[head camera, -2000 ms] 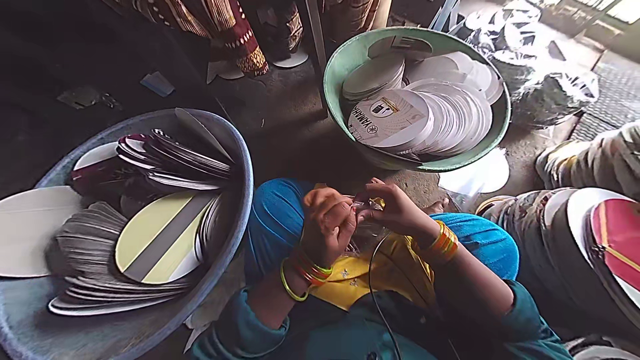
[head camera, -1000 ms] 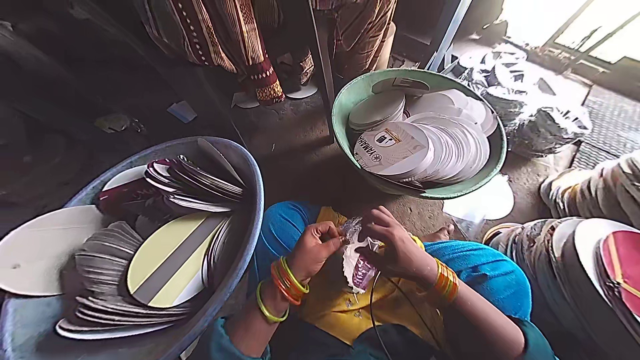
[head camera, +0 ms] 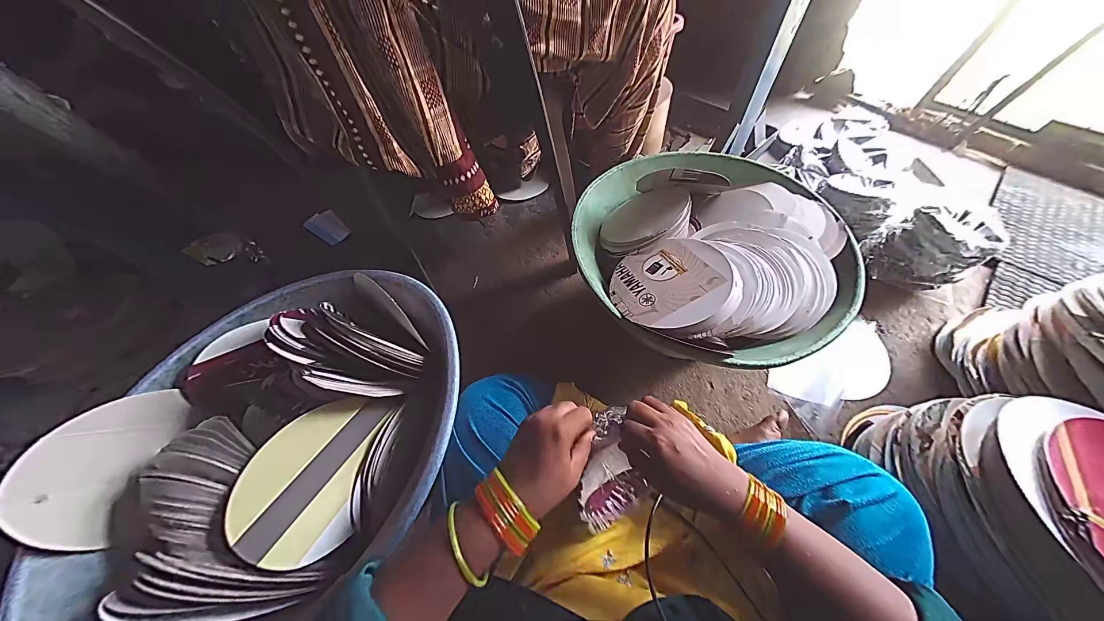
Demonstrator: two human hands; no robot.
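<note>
Over my lap, both hands grip the top edge of a small clear plastic packet (head camera: pixel 611 492) with something white and purple in it. My left hand (head camera: pixel 552 448) pinches its left side; my right hand (head camera: pixel 677 448) holds its right side, a short gap apart. The fingertips are partly hidden behind the knuckles. A thin dark cord (head camera: pixel 649 552) hangs below my right hand. To the left stands a blue-grey basin (head camera: pixel 447 362) of cut card discs, a yellow one with a grey stripe (head camera: pixel 302 483) on top. Ahead is a green basin (head camera: pixel 595 207) holding white discs (head camera: pixel 768 276).
Tall stacks of discs (head camera: pixel 940 466) stand at the right, with another stack (head camera: pixel 1026 336) behind. Plastic-wrapped bundles (head camera: pixel 923 233) lie at the back right. A white disc (head camera: pixel 841 362) is on the floor beside the green basin. A person in striped clothing (head camera: pixel 371 86) is beyond a metal post (head camera: pixel 548 129).
The packet hangs lower between my hands than two seconds ago, when it was mostly hidden by my fingers. The view has shifted, showing more of the person in striped clothing.
</note>
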